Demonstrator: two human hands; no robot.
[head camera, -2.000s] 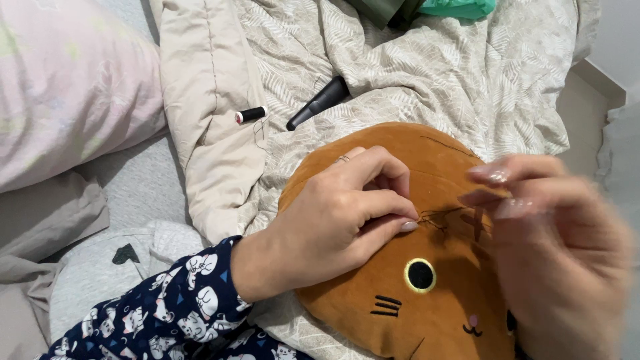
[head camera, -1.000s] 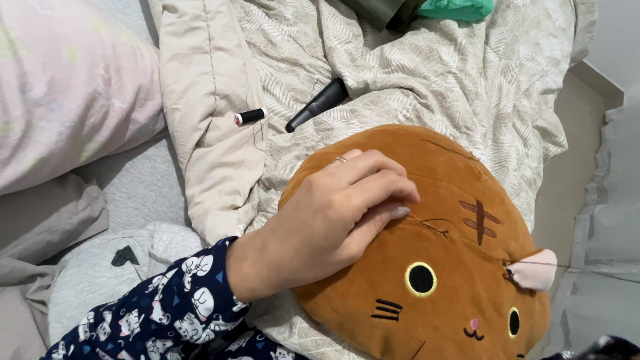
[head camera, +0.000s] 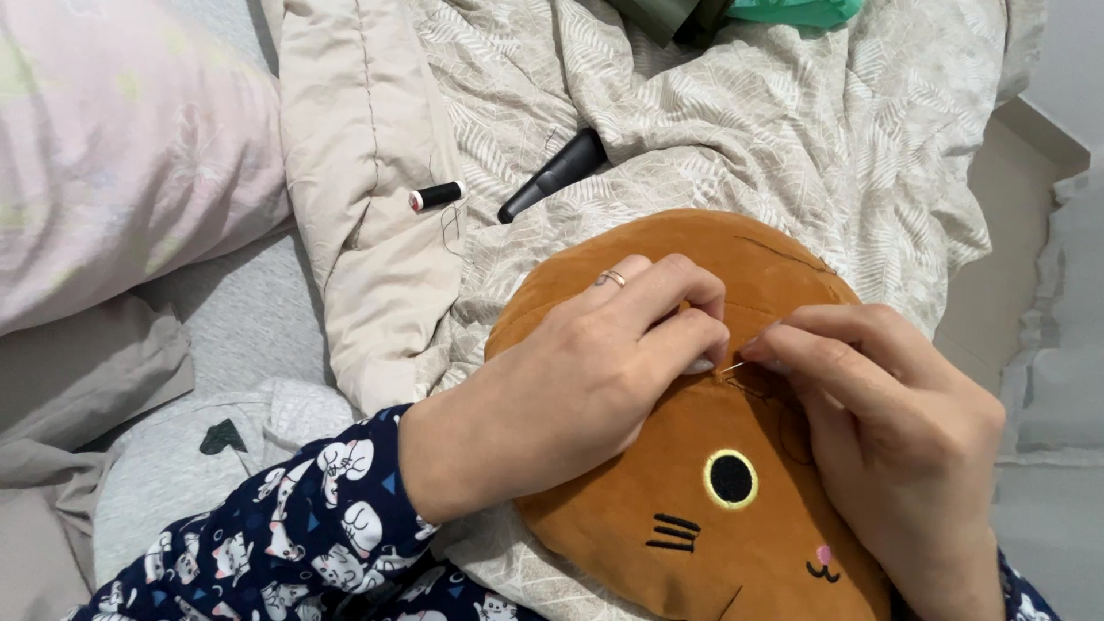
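A brown plush cushion (head camera: 621, 535) with an embroidered animal face lies on the bedding. My left hand (head camera: 595, 371) pinches its fabric between thumb and forefinger, beside a seam above the eye. My right hand (head camera: 880, 414) holds a sewing needle (head camera: 732, 366) between the fingertips, its tip pointing at the pinched spot. Whether the tip is in the cloth cannot be told. Black thread (head camera: 749, 392) runs loosely over the cushion below the needle. Another dark thread (head camera: 785, 252) lies along the cushion's upper part. My right hand covers part of the face.
A spool of black thread (head camera: 438, 196) lies on the beige quilt (head camera: 371, 259), a tapered black object (head camera: 552, 176) to its right. A pink pillow (head camera: 129, 147) is at the left. Dark green cloth and a green plastic bag (head camera: 798, 10) sit at the top.
My right hand went off to the lower right and has come back to the seam, with the needle now visible. My left hand has stayed at the cushion.
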